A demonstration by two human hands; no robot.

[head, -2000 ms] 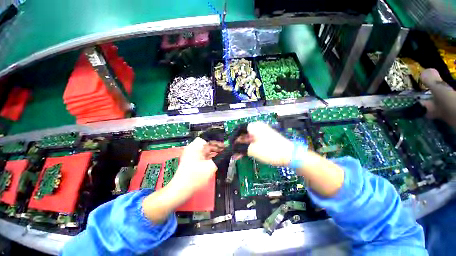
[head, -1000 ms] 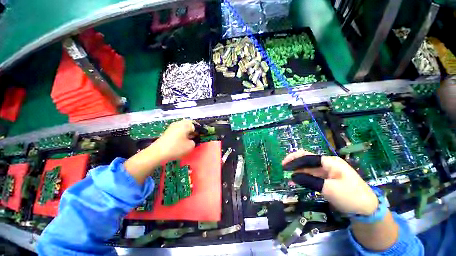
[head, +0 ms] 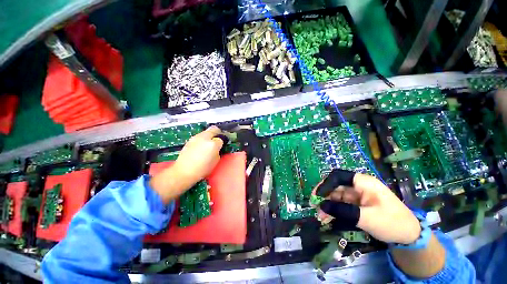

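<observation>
My right hand (head: 369, 208), with black finger cots, pinches a small green component (head: 316, 200) over the lower edge of the main circuit board (head: 300, 166). My left hand (head: 197, 158) is at the top of the fixture to the left, above the red pad (head: 228, 205); its fingertips are near a clip (head: 236, 135), and whether they hold anything is hidden. A small plug-in board (head: 194, 208) lies on the red pad, partly behind my left forearm.
Bins of silver (head: 195, 80), beige (head: 261, 50) and green components (head: 322, 44) stand on the shelf behind. Spare red pads (head: 80, 83) are stacked at left. A blue coiled cord (head: 303, 66) hangs across the view. Another person's hand (head: 500, 102) shows at the right edge.
My hands have parted since two seconds ago. Over the last second, my right hand has closed its fingertips on the green component, while my left hand has stayed near the top of the left fixture.
</observation>
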